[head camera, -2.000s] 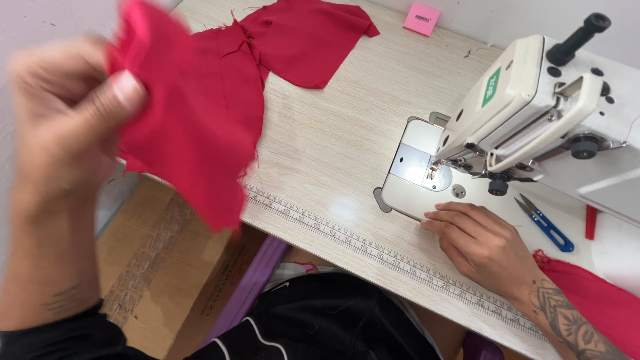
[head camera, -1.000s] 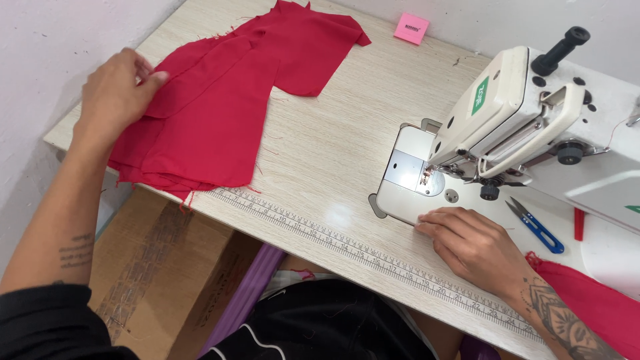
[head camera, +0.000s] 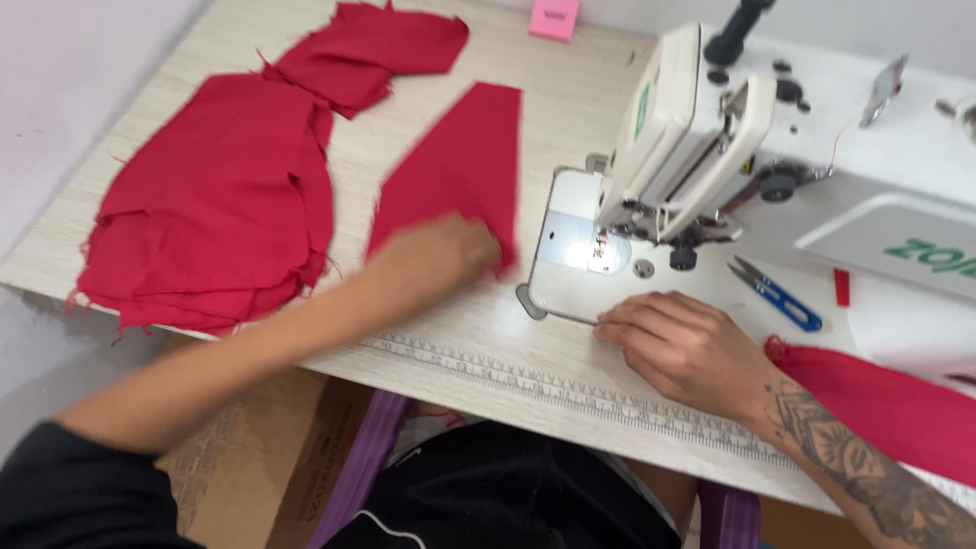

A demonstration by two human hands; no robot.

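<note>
My left hand (head camera: 450,248), blurred, is at the lower edge of a red fabric panel (head camera: 465,164) left of the sewing machine's needle plate; its fingertips are hidden, so the grip cannot be told. A pile of red fabric pieces (head camera: 206,191) lies at the left, with more crumpled red fabric (head camera: 374,49) above it. My right hand (head camera: 671,343) rests palm down at the front edge of the machine's metal bed plate (head camera: 568,286), holding nothing visible. The white industrial sewing machine (head camera: 686,137) has its needle area above that plate.
Blue thread snips (head camera: 778,293) and a small red object (head camera: 842,287) lie under the machine arm. Another red fabric piece (head camera: 877,396) is beside my right forearm. A ruler tape (head camera: 534,381) runs along the table's front edge. A pink sticky-note pad (head camera: 554,19) sits at the back.
My left hand has moved right from the fabric pile toward the machine. A separate red panel now shows between the pile and the bed plate. My right hand has stayed by the plate.
</note>
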